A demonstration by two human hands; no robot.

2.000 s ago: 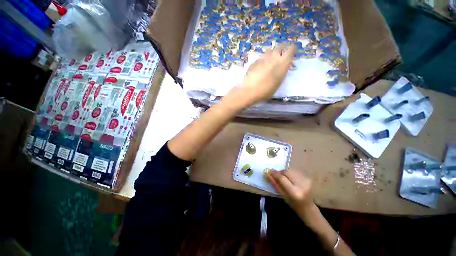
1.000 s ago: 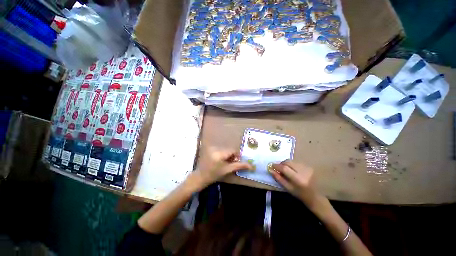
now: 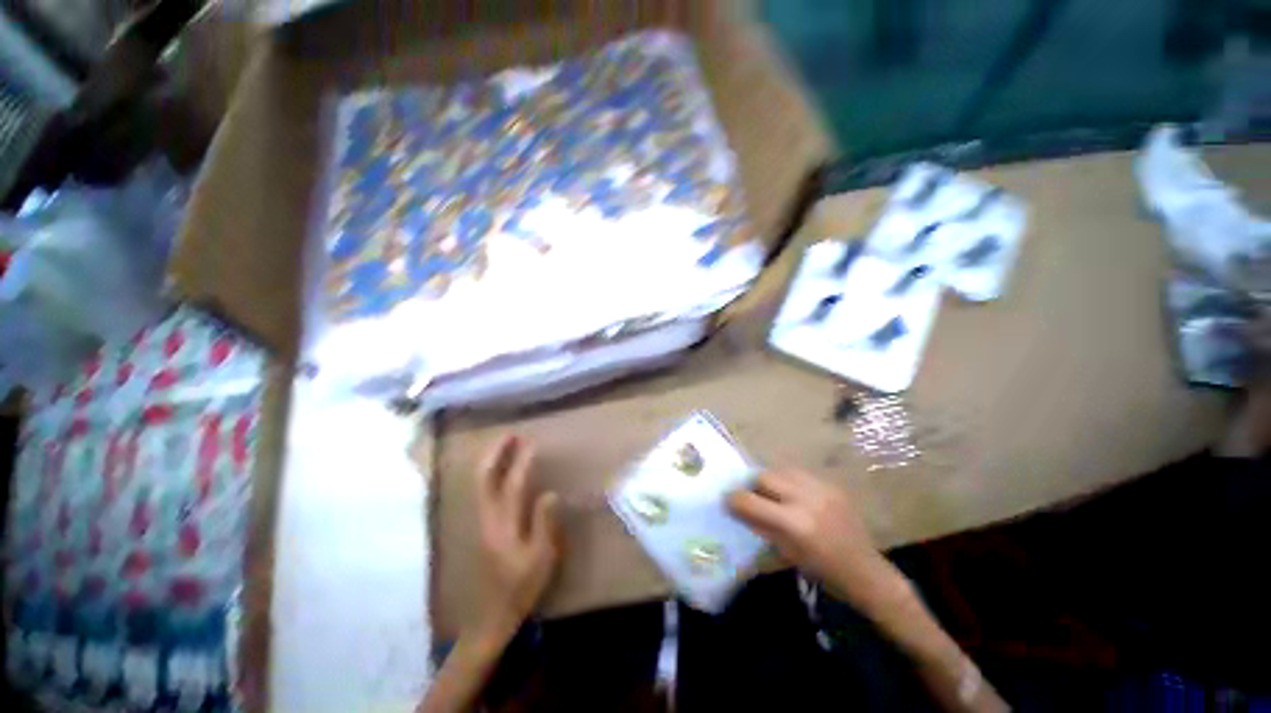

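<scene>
The white square plate (image 3: 672,483) lies turned at an angle on the brown bench near its front edge. Three round yellowish seats show on it; my right fingers cover the remaining corner. My right hand (image 3: 806,524) grips the plate's right edge between thumb and fingers. My left hand (image 3: 516,541) is left of the plate, off it, with fingers apart and nothing in it. Blue-and-gold pieces (image 3: 460,181) cover much of the white layer sheet (image 3: 558,279) in the carton. The picture is blurred.
The open brown carton (image 3: 237,230) stands behind the plate. Two plates with dark uprights (image 3: 867,348) overlap at the right, near dark specks and a shiny patch (image 3: 885,431). At far right is another person's arm (image 3: 1250,418). Printed cartons (image 3: 140,474) and plastic bags (image 3: 98,265) are at left.
The view has swung right. My left hand has come off the plate to the left and opened. The plate is turned, and my right hand has moved to its edge.
</scene>
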